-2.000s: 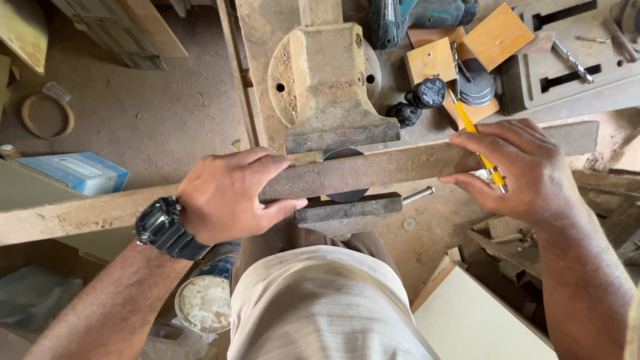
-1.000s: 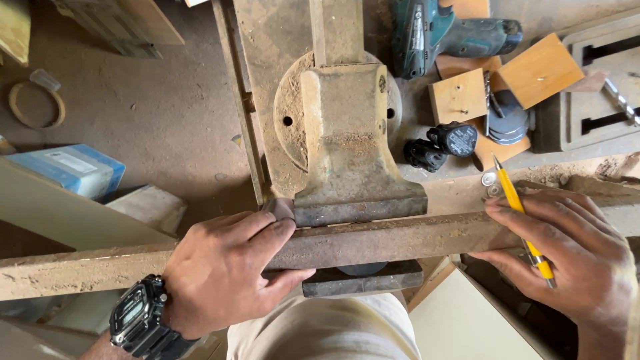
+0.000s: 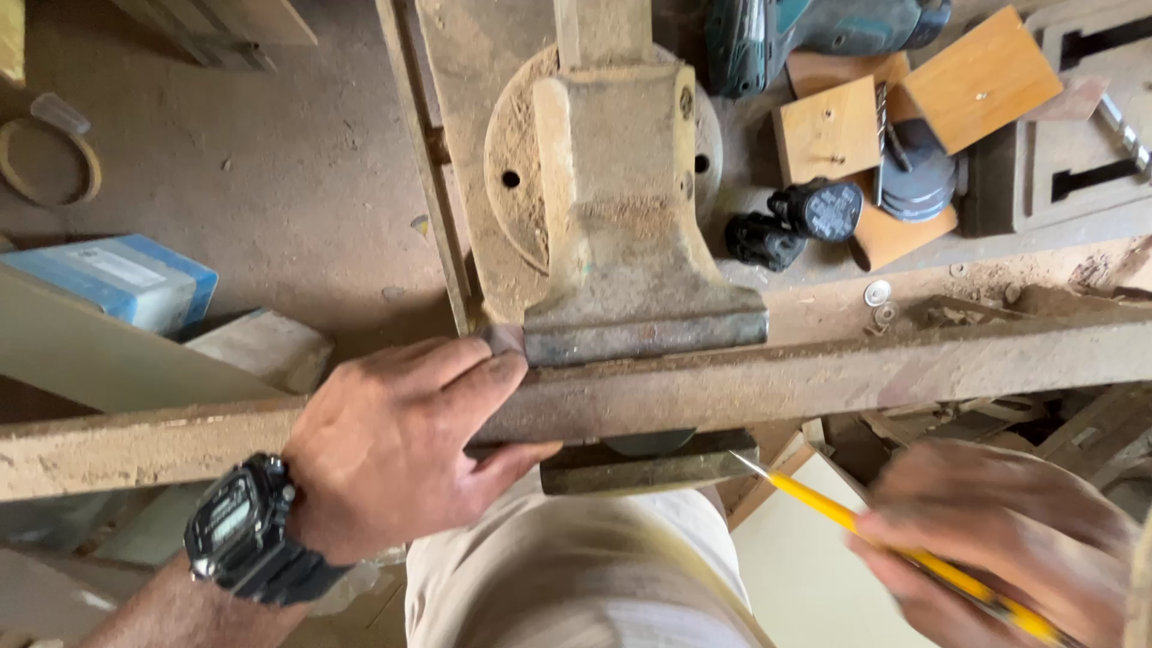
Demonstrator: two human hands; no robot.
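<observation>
A long dusty bar [image 3: 774, 387], its material unclear, lies across the view between the jaws of a metal bench vise [image 3: 630, 198]. My left hand [image 3: 405, 432], with a black digital watch [image 3: 241, 526] on the wrist, grips the bar at the left end of the back jaw. The vise's front jaw [image 3: 648, 468] is nearer my body, and part of a dark round piece [image 3: 650, 441] shows between it and the bar. My right hand [image 3: 990, 540], blurred, holds a yellow pencil-like marking tool [image 3: 846, 517], its thin tip over the right end of the front jaw.
Behind the bar to the right are black battery packs [image 3: 814, 211], wooden blocks [image 3: 981, 81], grey discs [image 3: 918, 184], a teal power tool [image 3: 810, 27] and an open tool case [image 3: 1080, 171] with a drill bit. A blue and white box [image 3: 121, 279] is at the left.
My right hand has left the bar and moved toward my body, the yellow tool now pointing left. My left hand still holds the bar. The bar lies closer to the back jaw than two seconds ago.
</observation>
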